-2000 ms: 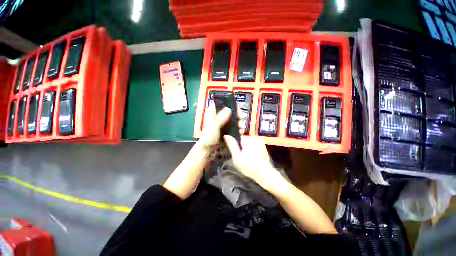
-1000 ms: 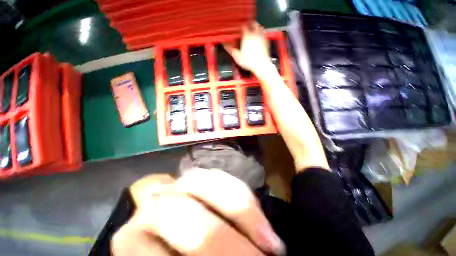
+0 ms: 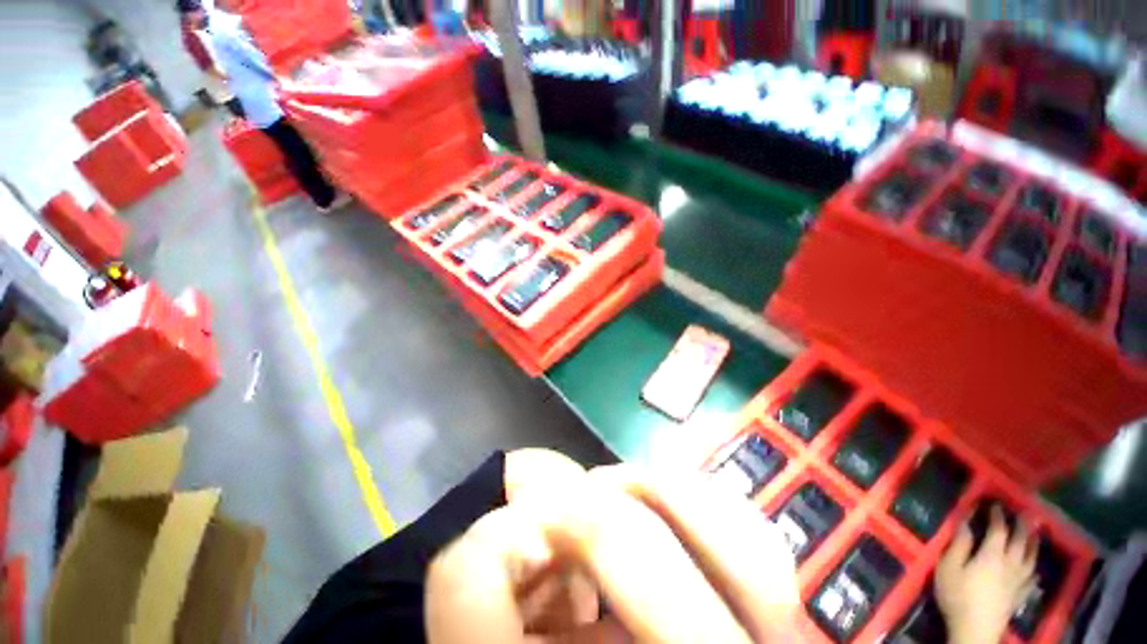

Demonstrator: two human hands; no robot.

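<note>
A red foam tray lies at the lower right with dark phones in its pockets. A near-row open-back phone shows a pale label; a far-row phone looks smooth and dark. My right hand is over a far-row pocket at the tray's right end, fingers apart on or just above a dark thing. Whether it grips is hidden. My left hand is large, blurred and close to the camera at the lower middle, fingers curled, with nothing seen in it. It covers the tray's near left corner.
A lit smartphone lies on the green mat. Stacked red trays with phones stand left of it; a taller stack stands behind the tray. An open cardboard box and a yellow line are on the floor. A person stands far left.
The view has swung left and tilted up, showing the floor and workshop. My hands have parted from the dark phone they held together; my left hand rose towards the camera, my right reached the far row.
</note>
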